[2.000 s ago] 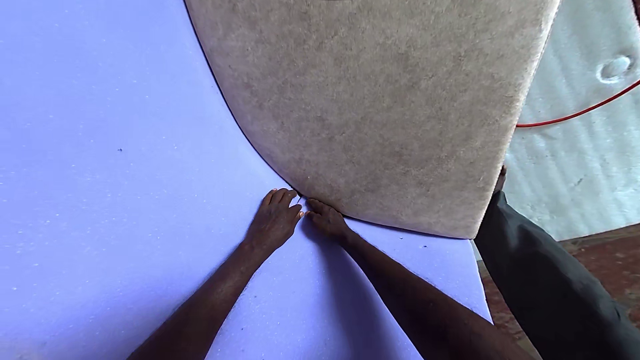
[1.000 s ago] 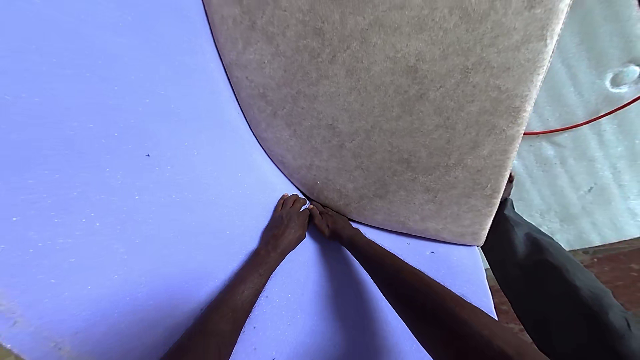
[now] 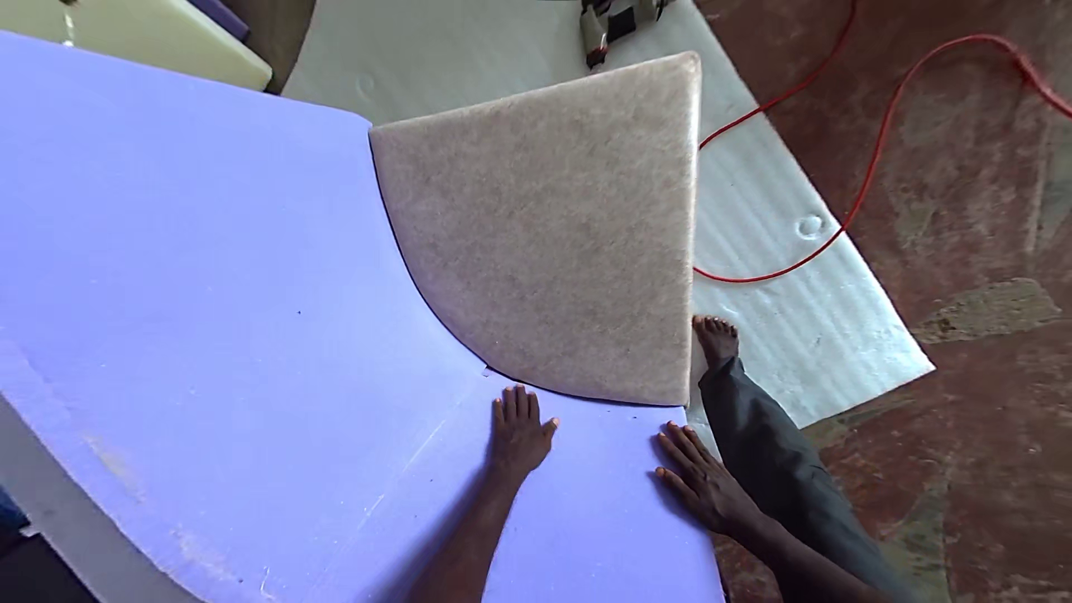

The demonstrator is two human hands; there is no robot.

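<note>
A large purple foam sheet curves around a quarter-round panel with a beige, felt-like top. The foam's edge lies along the panel's curved side, with a thin dark line between them. My left hand rests flat on the foam just below the curved edge, fingers spread. Near the foam's right edge, below the panel's lower right corner, my right hand lies with its fingers apart. Neither hand holds anything. A small tab shows at the seam, up and left of my left hand.
A whitish foam sheet covers part of the worn red floor. Across both runs a red hose or cable. A partly seen tool lies beyond the panel. Cream foam is at upper left; my bare foot stands beside the panel.
My hands were close together at the curved seam; now they are apart, the right one moved over to the foam's right edge. The view has shifted and takes in much more around the panel.
</note>
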